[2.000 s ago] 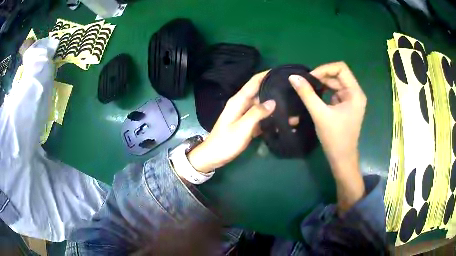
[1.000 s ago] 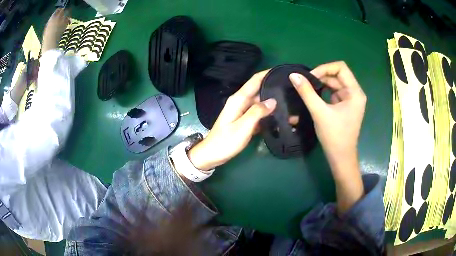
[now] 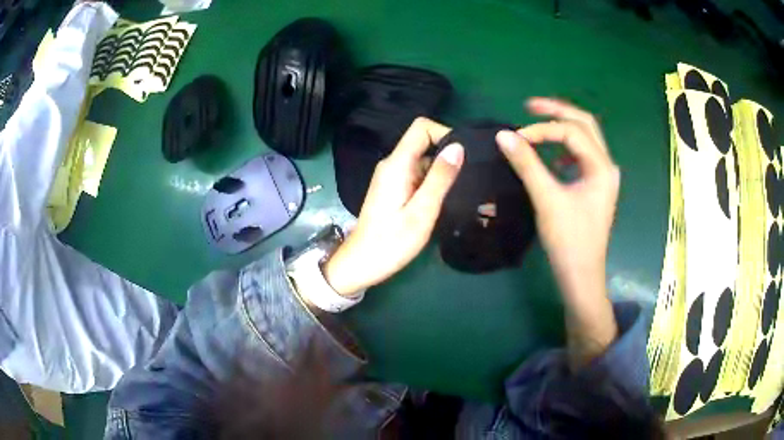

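Observation:
A black oval base plate [image 3: 486,232] is held above the green bench, right of centre, with a small opening low in its middle. My left hand [image 3: 391,215] grips its left edge, thumb on the top face. My right hand [image 3: 572,193] is at its upper right, with thumb and index fingertips meeting at the plate's upper edge and the other fingers raised. Whether a pad lies between these fingertips is too dark to tell. A grey-violet plate [image 3: 258,193] with black patches lies at left.
Ribbed black shells [image 3: 292,90] and a smaller one [image 3: 192,119] lie upper left. Dark overlapping plates [image 3: 378,112] lie behind my left hand. Yellow-white liner sheets [image 3: 707,223] with black ovals are at right. A curved-sticker sheet [image 3: 142,53] and a person's white sleeve [image 3: 43,249] are at left.
My right hand's other fingers have lifted and spread a little. My left hand and the plate have shifted slightly left. The person's white sleeve at left has moved.

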